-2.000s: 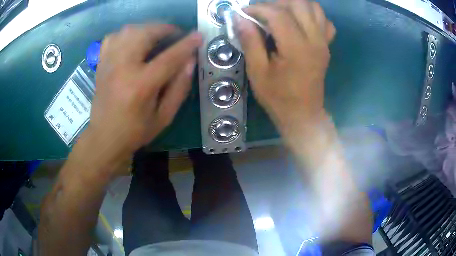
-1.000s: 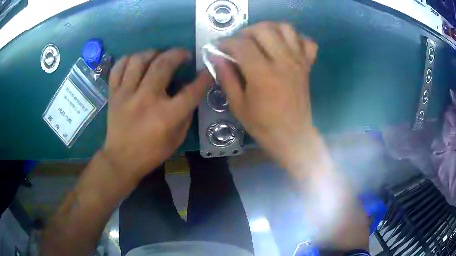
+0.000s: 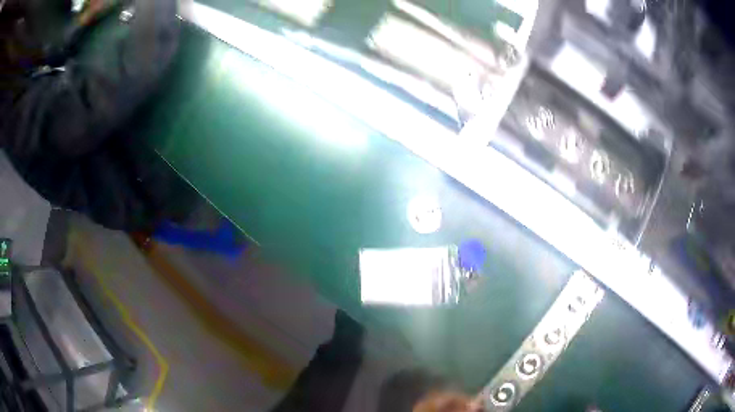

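The long silver plate (image 3: 550,338) lies slanted on the green bench at the lower right, with several round ribbed inserts in a row. A blurred, skin-coloured patch, likely part of my left hand (image 3: 445,401), is cut off by the bottom edge beside the plate's near end. Its fingers and any hold are hidden. My right hand is not seen. The white wiping piece is not seen.
A badge holder (image 3: 407,276), a blue key fob (image 3: 471,255) and a loose metal ring (image 3: 425,216) lie on the bench (image 3: 314,193). A person in dark clothing (image 3: 89,129) is at the upper left. Another plate (image 3: 580,153) lies beyond the white strip.
The view has swung left and tilted and is blurred. The plate now shows at the lower right, and my hands have dropped almost wholly out of the picture.
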